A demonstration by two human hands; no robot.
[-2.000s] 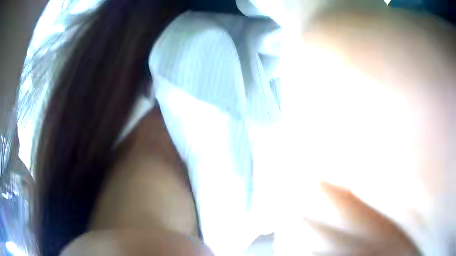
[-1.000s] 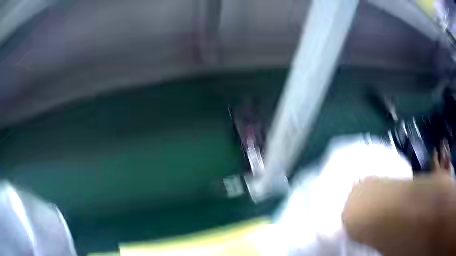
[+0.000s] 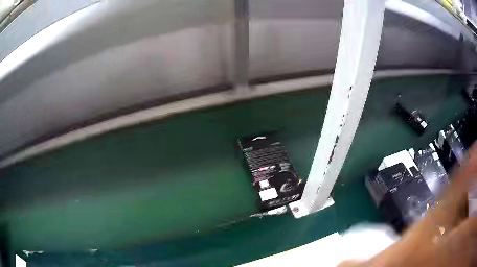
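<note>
A black printed retail box (image 3: 272,169) lies flat on the green belt (image 3: 157,193), just left of the white post, with white label patches near its lower end. At the lower right is a large blurred bare hand (image 3: 434,234), which looks like my right hand. It is cut off by the frame edge and overlaps the near side of a group of black boxes (image 3: 400,190). Its fingers are too blurred to tell whether it grips anything. My left hand is not in view.
A white metal post (image 3: 342,109) stands on the belt's near part. A grey-white panel (image 3: 131,78) runs behind the belt. A smaller dark box (image 3: 412,118) lies farther right. A bright white sheet (image 3: 298,254) lies along the near edge, beside a blurred white shape.
The view has swung from a person in a striped white smock to the belt and has steadied. The hand at the lower right now reaches farther up the right edge, by the black boxes.
</note>
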